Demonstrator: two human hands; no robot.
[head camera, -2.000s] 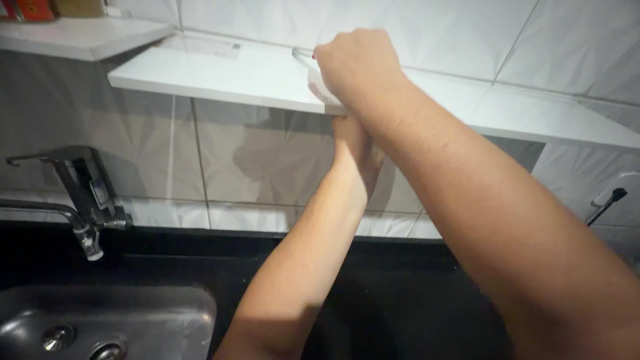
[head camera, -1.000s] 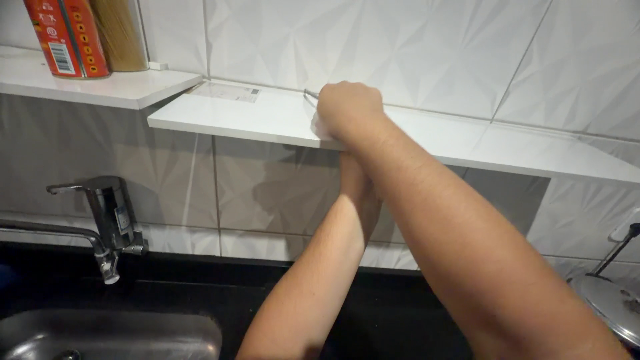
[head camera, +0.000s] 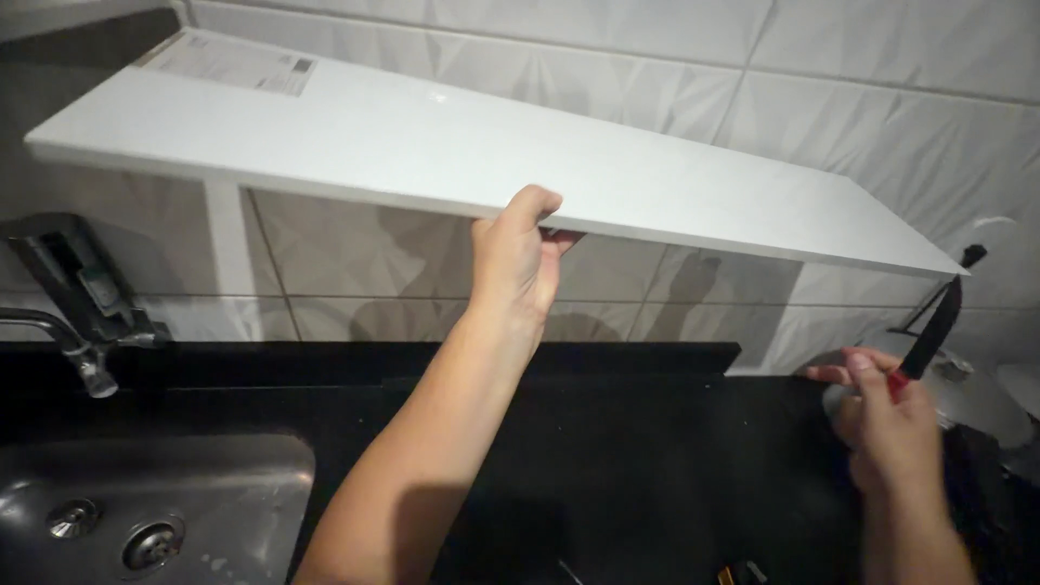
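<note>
A long white shelf board (head camera: 455, 146) slants across the view in front of the tiled wall, its right end lower. My left hand (head camera: 524, 252) grips the board's front edge near the middle, thumb on top and fingers beneath. Near the board's far left end lies a printed label (head camera: 231, 65). My right hand (head camera: 881, 406), slightly blurred, is low at the right, below the board's right corner. It holds a tool with a red part at the fingers and a dark, blade-like part (head camera: 934, 329) pointing up; its exact kind is unclear.
A chrome faucet (head camera: 77, 284) and a steel sink (head camera: 244, 455) are at the left. The black countertop (head camera: 634, 471) runs below the board. A pan with a glass lid (head camera: 975, 390) stands behind my right hand. Part of a small black and yellow object (head camera: 739, 574) shows at the bottom edge.
My right hand has left the board's front edge and moved down to the right. The board, level against the wall earlier, now tilts and sits nearer in my left hand.
</note>
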